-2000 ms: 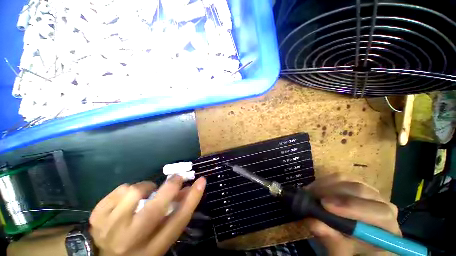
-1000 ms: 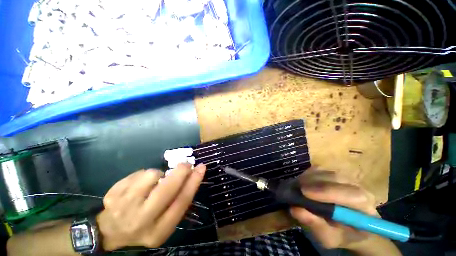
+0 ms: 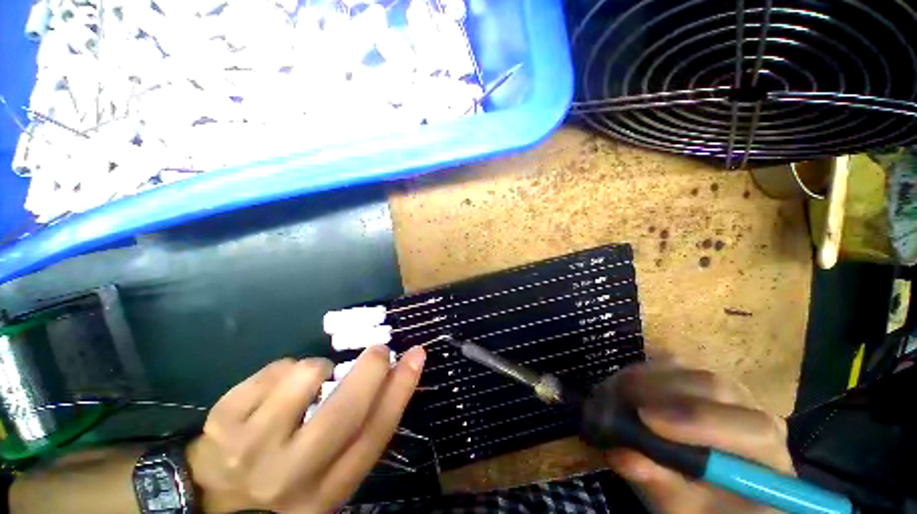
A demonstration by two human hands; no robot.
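The black PCB panel (image 3: 533,351) lies tilted on the tan work board (image 3: 503,211). White components (image 3: 355,323) sit side by side at its upper left edge, their thin leads lying on the strips. My left hand (image 3: 302,432) is at the panel's left edge, fingertips on a white component (image 3: 347,369), with more white parts under the fingers. My right hand (image 3: 704,427) grips the soldering iron (image 3: 603,412) like a pen. Its tip is at the pads near the left end of the third or fourth strip, close to my left fingertips; exact contact is unclear.
The blue plastic bin (image 3: 402,161) of white parts stands at upper left. The solder reel (image 3: 30,392) is at far left, its solder wire (image 3: 131,404) running to my left hand. The fume extractor fan (image 3: 749,95) is at upper right, a yellowish jar (image 3: 870,211) and pale stick (image 3: 835,211) below it.
My left hand and the iron tip have moved down the panel by about one or two strips. More white components show at the panel's upper left edge. The camera view has shifted slightly.
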